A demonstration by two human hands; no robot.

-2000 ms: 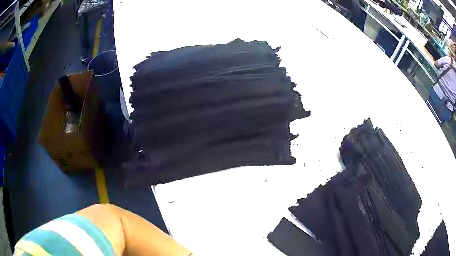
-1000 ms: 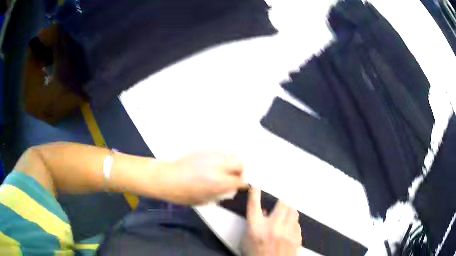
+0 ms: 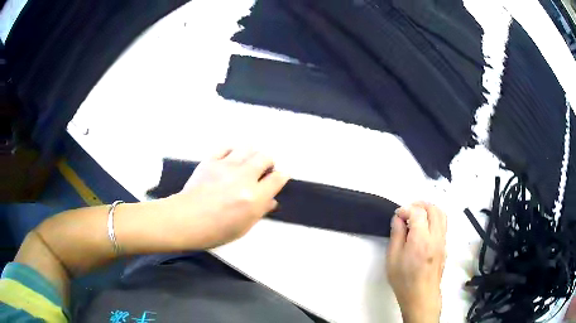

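A black fabric strip (image 3: 335, 207) lies lengthwise across the white table near its front edge. My left hand (image 3: 221, 199) is over the strip's left part, fingers bent and thumb and forefinger close together on the fabric; its ragged left end shows beyond the hand. My right hand (image 3: 418, 249) pinches the strip's right end between thumb and fingers. The fabric directly under both hands is hidden. A second black strip (image 3: 297, 88) lies flat further back, its right part meeting a stack of dark strips (image 3: 391, 69).
Tangled narrow black tapes (image 3: 524, 258) lie at the right. More dark fabric stacks lie at far right (image 3: 534, 107) and upper left (image 3: 82, 57). The white table's edge (image 3: 136, 192) runs diagonally past my left forearm; a yellow line (image 3: 79, 182) marks the floor.
The view has shifted right, bringing the tape pile into full view. My hands, close together a second ago, are now apart, with my right hand at the strip's right end.
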